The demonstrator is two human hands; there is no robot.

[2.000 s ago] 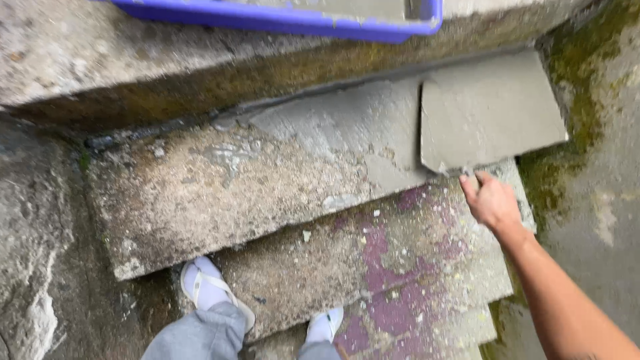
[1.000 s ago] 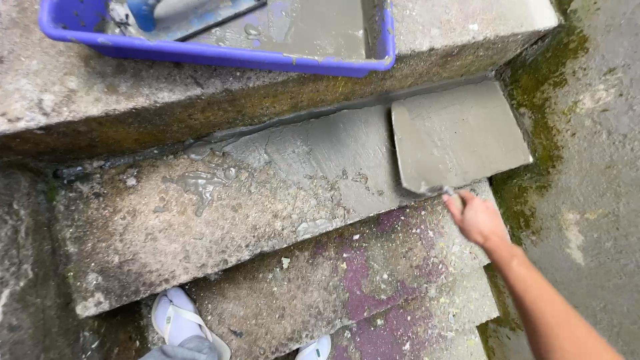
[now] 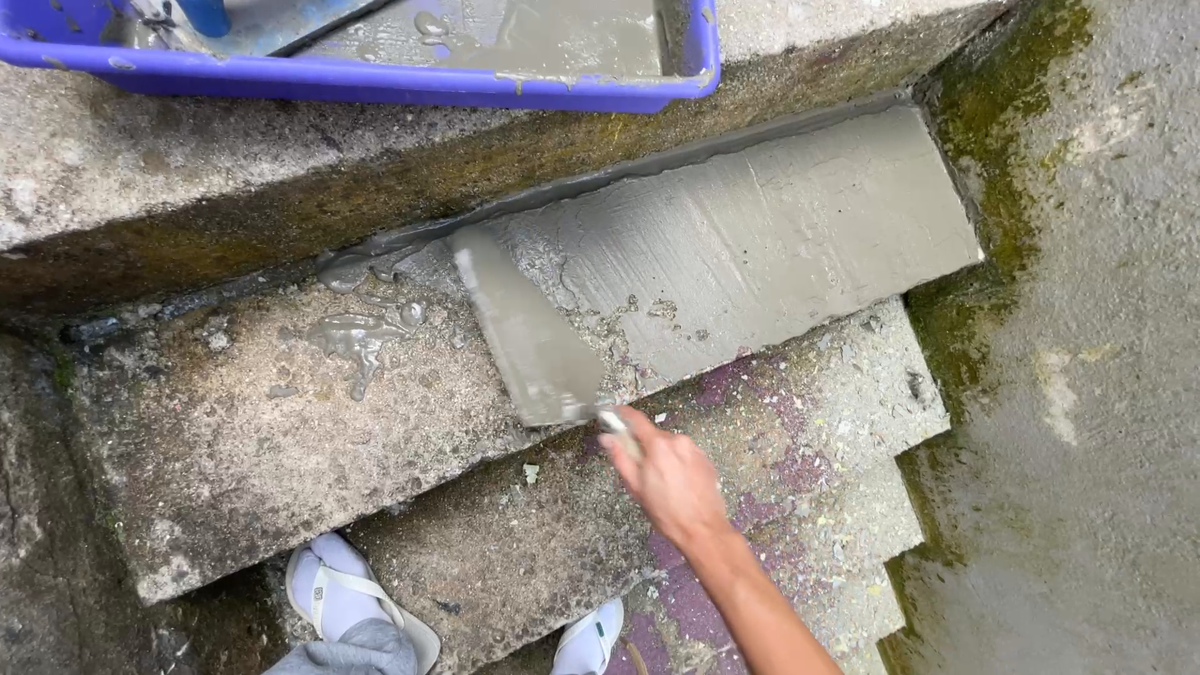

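Note:
My right hand (image 3: 667, 469) grips the handle of a wide scraper-like trowel (image 3: 534, 333), whose mortar-coated blade lies across the concrete step, tilted left at its far end. Right of the blade, smooth wet grey mortar (image 3: 778, 225) covers the step up to the side wall. Left of it the rough concrete step (image 3: 253, 441) shows, with small wet splashes of mortar (image 3: 361, 337) on top. My left hand is out of view.
A purple plastic tub (image 3: 375, 84) of wet mortar, with a blue-handled float (image 3: 204, 14) in it, stands on the upper step. Lower steps (image 3: 497, 553) bear flaking purple paint. My feet in white flip-flops (image 3: 361, 600) are below. A mossy wall (image 3: 1078, 375) bounds the right side.
My right hand and the trowel have moved left along the step from its right end. Smooth mortar now shows where the blade was.

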